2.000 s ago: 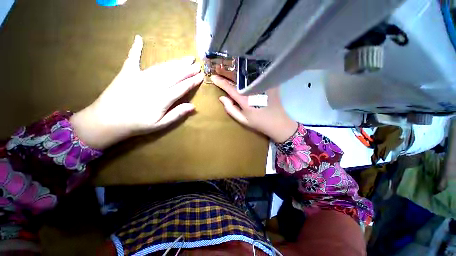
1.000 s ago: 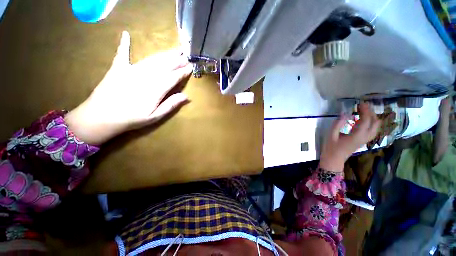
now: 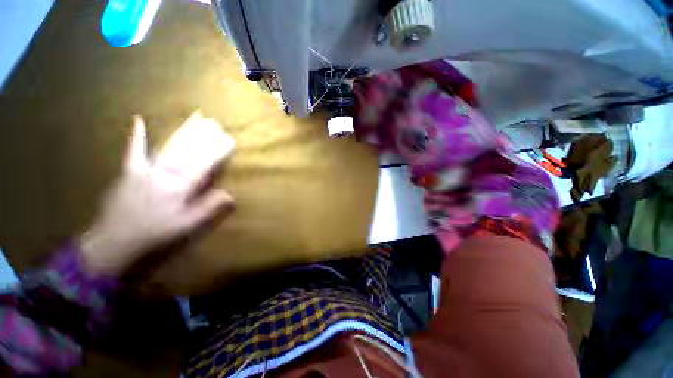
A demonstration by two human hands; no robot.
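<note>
The large brown fabric panel (image 3: 295,199) lies over the table, its right part under the head of the white sewing machine (image 3: 516,33). My left hand (image 3: 166,196) is blurred, over the left part of the panel, fingers spread, holding nothing that shows. My right hand is hidden behind the machine head; only its flowered sleeve (image 3: 457,140) shows, reaching in beside the needle area. The white knob (image 3: 340,126) is just left of the sleeve. Thin pale threads show near the needle area.
A blue object (image 3: 124,21) lies on the panel at the top left. Red-orange handled snips (image 3: 552,164) and a small brown fabric heap (image 3: 589,162) are at the table's right end. The checked apron (image 3: 310,321) is below the table's front edge.
My right hand has gone from the table's right end to behind the machine head. My left hand has moved left and down, away from the needle. The panel's right part now shows folds.
</note>
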